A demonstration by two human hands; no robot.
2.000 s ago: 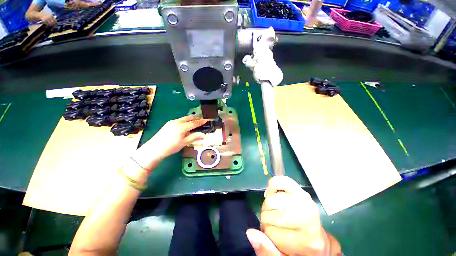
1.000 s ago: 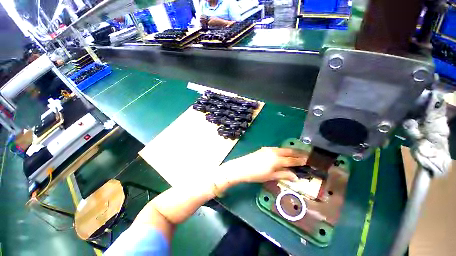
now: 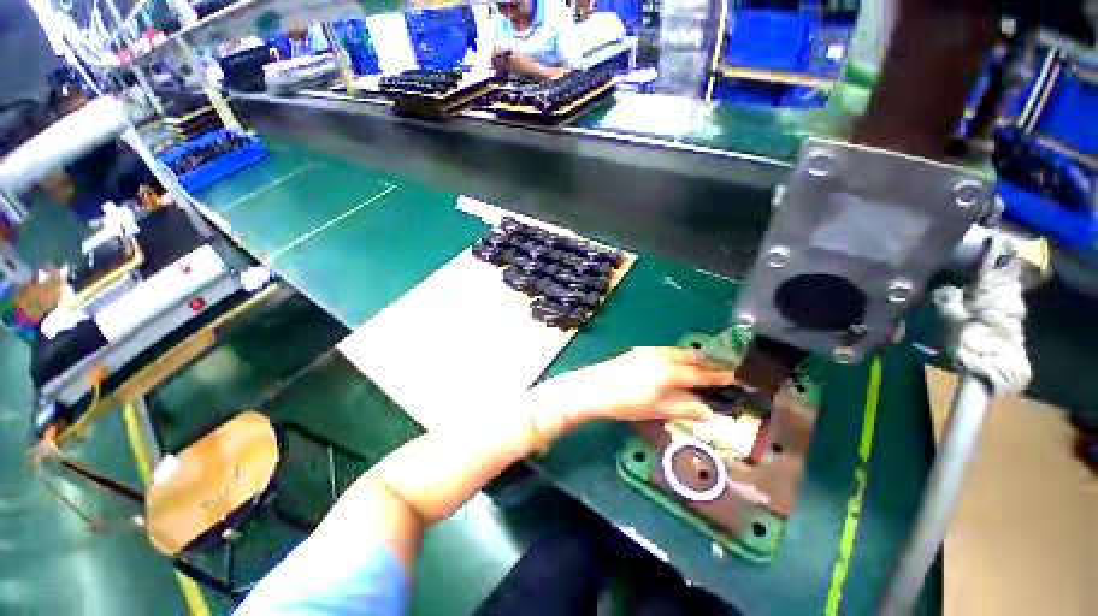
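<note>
The grey arbor press [image 3: 843,247] stands right of centre with its dark ram [image 3: 771,365] low over the pale fixture [image 3: 722,431]. My left hand [image 3: 662,383] is at the fixture, its fingers on a black part [image 3: 737,397] mostly hidden under the ram. The press lever [image 3: 945,493] runs down out of the picture's lower edge. My right hand is not in view. Several black parts [image 3: 554,274] lie in rows at the far end of the left cardboard sheet [image 3: 440,343]. A white ring [image 3: 695,471] shows on the press base [image 3: 771,511].
Another cardboard sheet [image 3: 1017,505] lies right of the press. A conveyor belt [image 3: 397,138] runs behind the bench. Beyond it are loaded boards [image 3: 548,96] and a person in light blue [image 3: 536,42]. A wooden stool [image 3: 214,481] and a white machine [image 3: 157,319] stand at left.
Over the two seconds the view has turned left, bringing the stool and machine in and taking my right hand out. My left hand stays at the fixture.
</note>
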